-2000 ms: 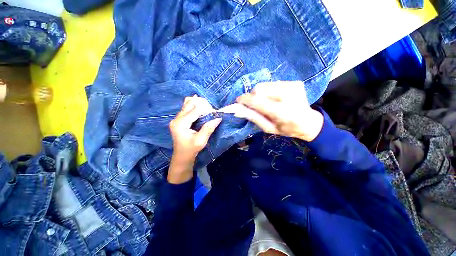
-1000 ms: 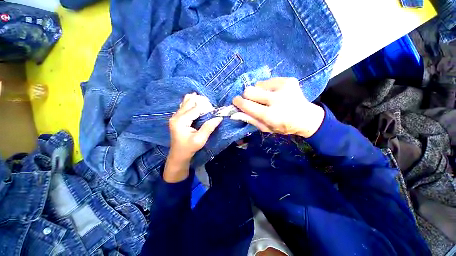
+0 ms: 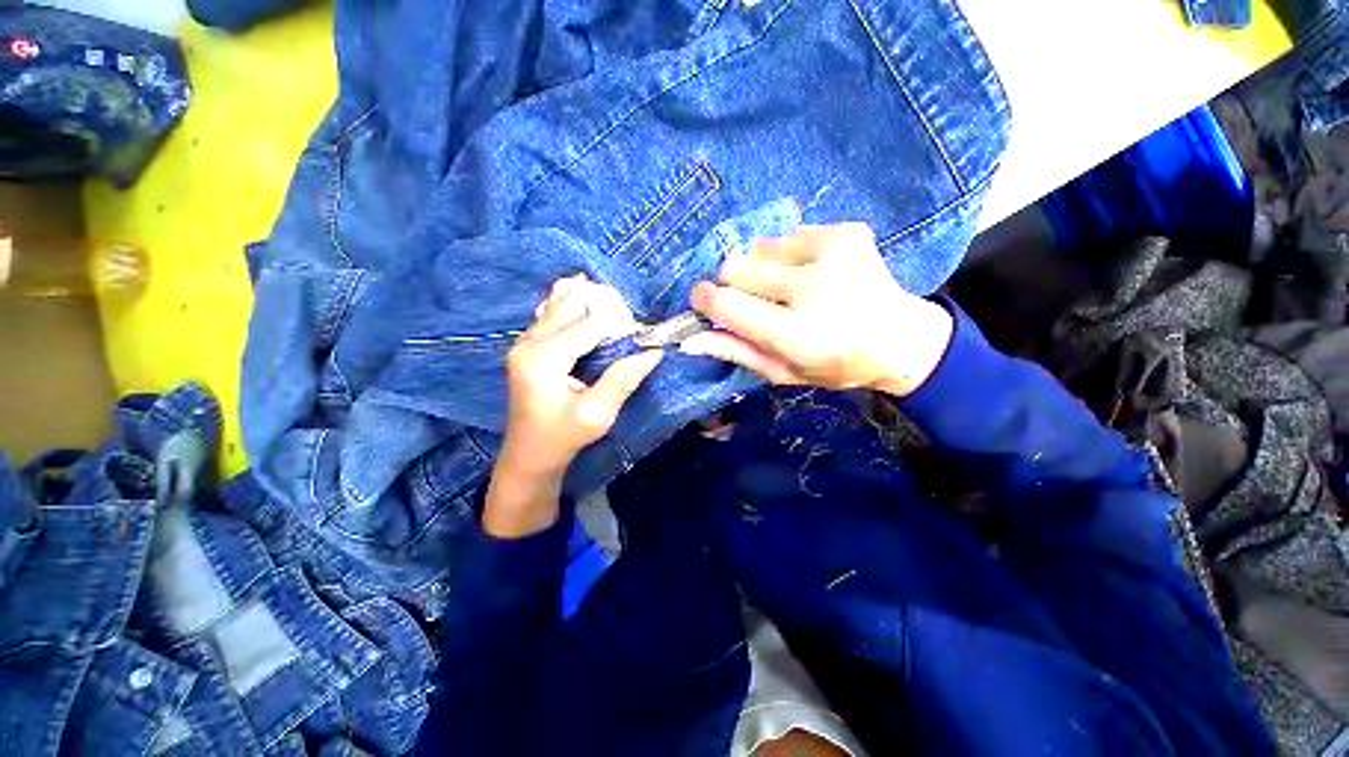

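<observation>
A blue denim jacket (image 3: 710,119) lies over the table and lap, with a welt pocket (image 3: 666,215) above my hands. My left hand (image 3: 564,388) pinches a folded seam edge of the jacket between thumb and fingers. My right hand (image 3: 829,311) is closed around thread snips (image 3: 676,328). Only their small metal blades show, at the seam beside my left fingertips; the grip is hidden in the hand. Whether the blades are open or closed is too small to tell.
A pile of denim jackets (image 3: 266,636) lies at lower left. A dark patterned bundle (image 3: 89,89) lies at upper left on the yellow tabletop (image 3: 252,119). Speckled grey garments (image 3: 1258,399) and a shiny blue object (image 3: 1161,185) are at right. Thread clippings lie on the dark clothes.
The metal blades now show between my hands, where a pale blur was two seconds ago. My right hand has shifted slightly up and left. My left hand keeps its pinch.
</observation>
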